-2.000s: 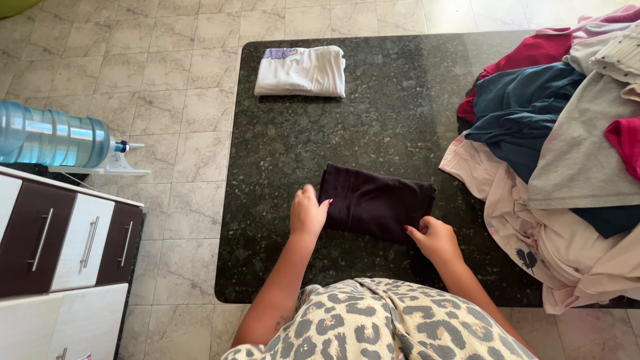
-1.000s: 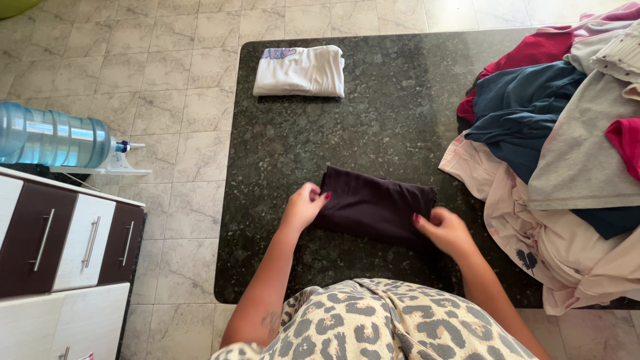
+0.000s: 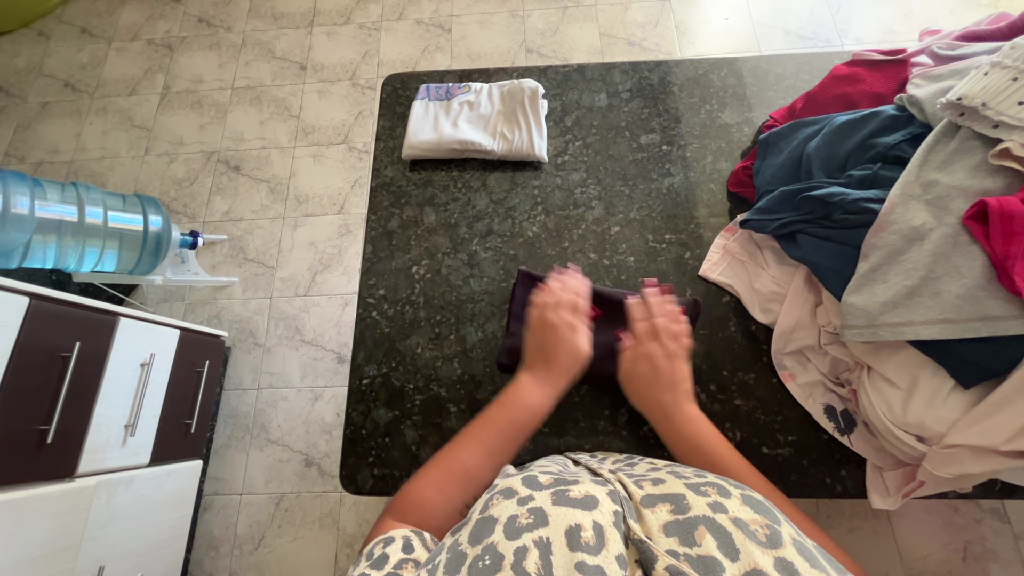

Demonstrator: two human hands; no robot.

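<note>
A dark purple folded garment lies on the dark granite tabletop in front of my body. Flat on its left part rests my left hand, blurred, with the fingers pointing to the far side. My right hand lies palm down over the right part, its fingers also stretched out and a little blurred. Neither hand grasps the cloth. Parts of the garment are hidden under both hands. Farther off, near the far left corner, sits a white folded garment with a purple print.
A loose heap of clothes covers the right side, with a teal garment, a grey one and a pale pink one. Left of the table, across the tiled floor, are a cabinet and a blue water jug on a stand.
Both hands have moved inward from the left and right edges of the dark garment and now lie on top of it. The white folded garment and the heap have stayed in place.
</note>
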